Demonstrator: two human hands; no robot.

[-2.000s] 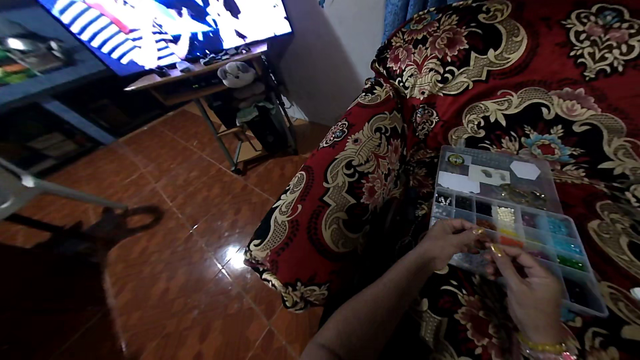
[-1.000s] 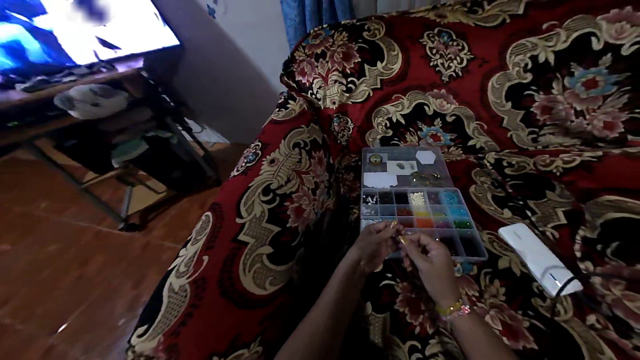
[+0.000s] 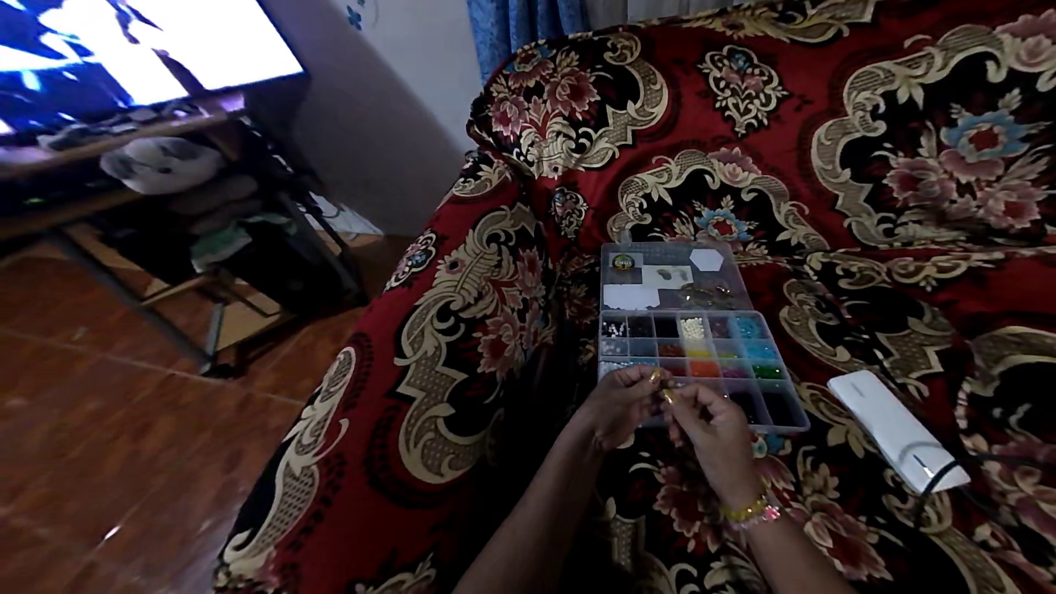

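My left hand (image 3: 624, 406) and my right hand (image 3: 708, 427) meet at the fingertips over the near edge of a clear plastic bead organizer (image 3: 704, 429). Thumb and fingers are pinched on both; whatever lies between them is too small to make out. Beads of many colours fill the compartments, among them cream beads (image 3: 693, 328), orange beads (image 3: 704, 368), green beads (image 3: 768, 371) and turquoise beads (image 3: 749, 328). The organizer's raised lid (image 3: 726, 285) leans back, with pale paper pieces (image 3: 631, 297) in or behind it. Beaded bracelets (image 3: 751, 513) circle my right wrist.
The organizer rests on a sofa with a red floral cover (image 3: 660, 99). A white device (image 3: 895, 425) with a dark cable (image 3: 982, 458) lies to its right. At left stand a lit television (image 3: 165, 49) and a wooden stand (image 3: 177, 326) with a plush toy (image 3: 161, 165) on the tiled floor.
The view has swung to the right, bringing the white device into sight. My hands have stayed together at the organizer's near side, fingertips pinched.
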